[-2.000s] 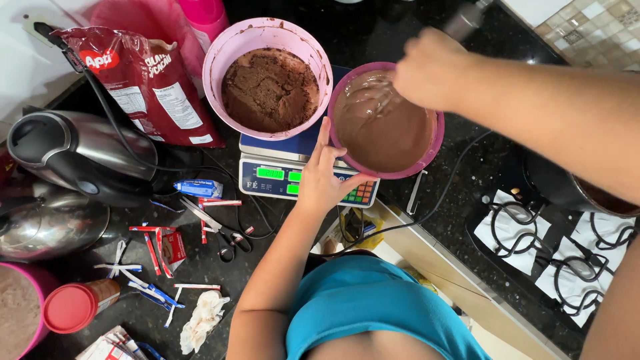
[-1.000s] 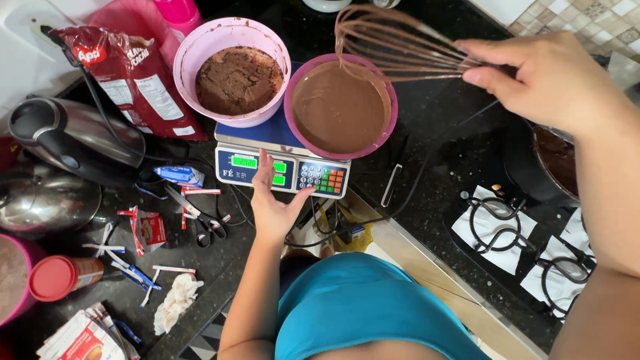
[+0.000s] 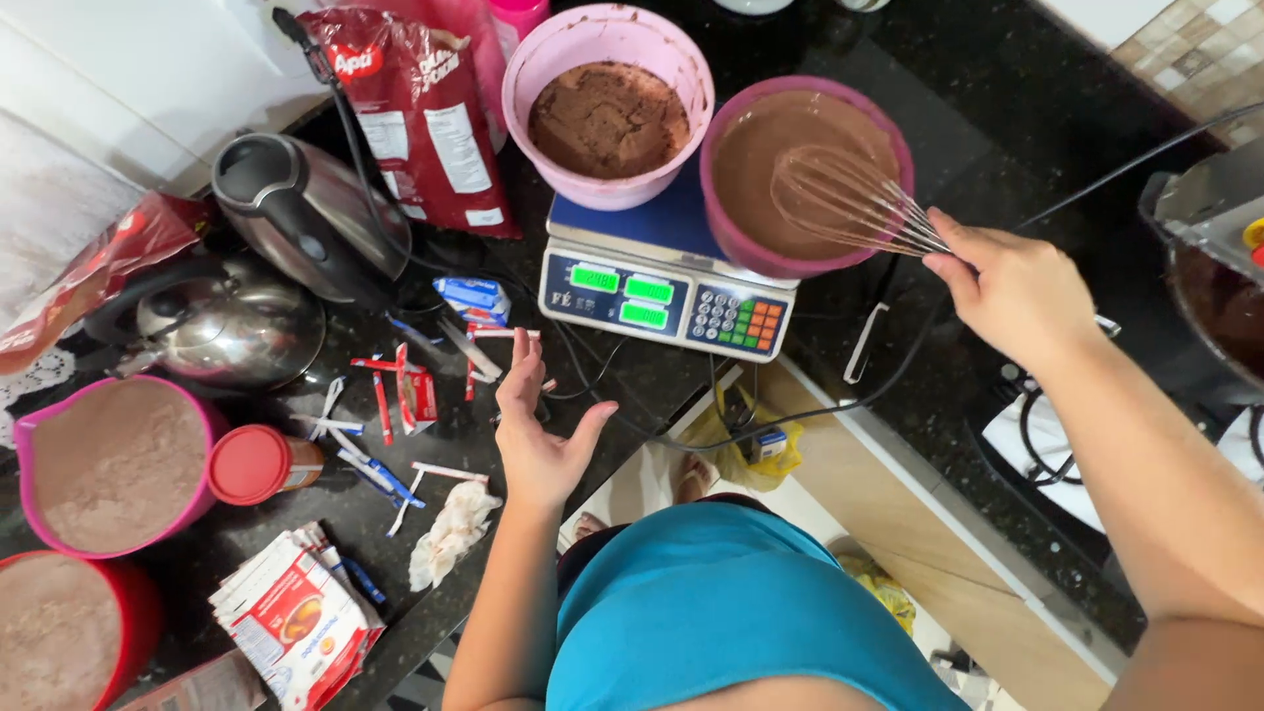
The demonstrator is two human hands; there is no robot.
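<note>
My right hand (image 3: 1017, 286) grips the handle of a wire whisk (image 3: 849, 197); its wires lie over the brown batter in a dark pink bowl (image 3: 713, 212), at the right side of a digital kitchen scale (image 3: 671, 296). A light pink bowl (image 3: 612, 193) with clumpy brown powder or mix stands at the scale's upper left. My left hand (image 3: 543, 425) is raised with fingers apart, holding nothing, below the scale's left corner. Near it lie scissors (image 3: 469, 348), partly hidden, torn packet strips (image 3: 383, 400) and a crumpled paper towel (image 3: 454, 533).
An electric kettle (image 3: 306, 217), a metal kettle (image 3: 232, 321) and a red bag (image 3: 434, 128) stand at the left. Pink (image 3: 202, 425) and red (image 3: 138, 612) containers of brown powder are lower left, beside a red-lidded jar (image 3: 252, 464). A black cable (image 3: 889, 380) crosses the counter edge; a pot (image 3: 1220, 346) is right.
The whisk, held up above the bowl's far rim one second ago, is now lower, over the batter. My left hand has come away from the front of the scale.
</note>
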